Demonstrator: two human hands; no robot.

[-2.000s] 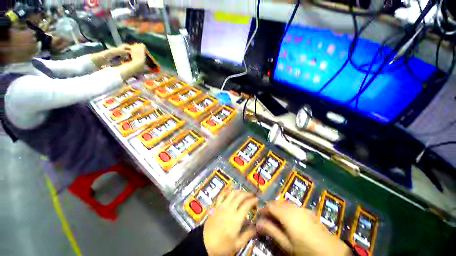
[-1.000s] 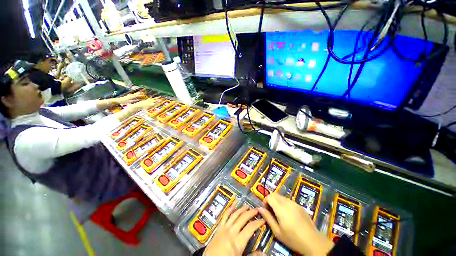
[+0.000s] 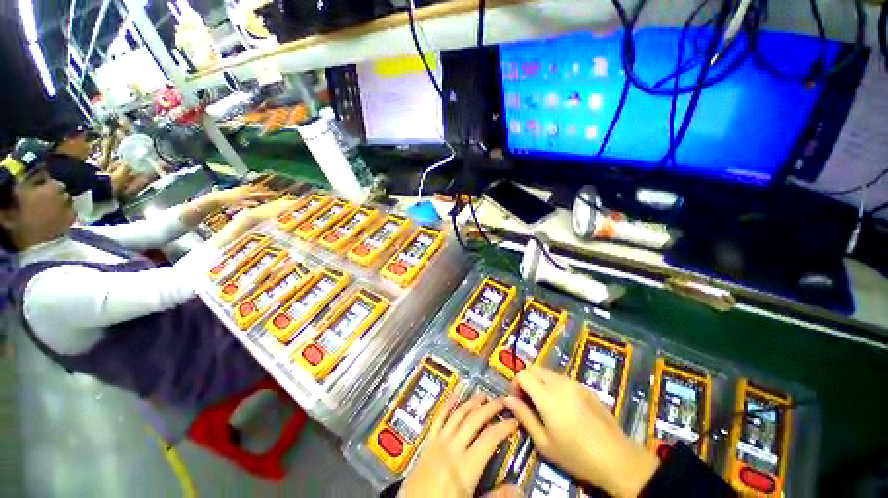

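Note:
A clear tray point(image 3: 362, 449) of orange-rimmed black handheld meters lies in front of me. A meter point(image 3: 417, 413) lies at its near left, and another point(image 3: 529, 337) sits in the back row. My left hand point(image 3: 456, 449) and my right hand point(image 3: 576, 428) meet fingertip to fingertip over the near row. They cover most of a meter point(image 3: 508, 457) between them. Its orange edges show, but the fingers hide whether either hand grips it or a plug. A thin black cable point(image 3: 527, 302) runs down across the back-row meter towards my right fingertips.
A stacked block of filled trays point(image 3: 389, 326) stands at the left. Beyond it a person point(image 3: 107, 292) reaches over it, with a red stool point(image 3: 248, 433) below. A ledge holds a phone point(image 3: 519, 201), white cylindrical objects point(image 3: 618, 226) and a blue monitor point(image 3: 662, 107). Black cables point(image 3: 682, 88) hang above.
The camera view has turned. My hands stay together over the same part of the tray. The person at the left has lowered the meter they held up, and their hands are now over the trays.

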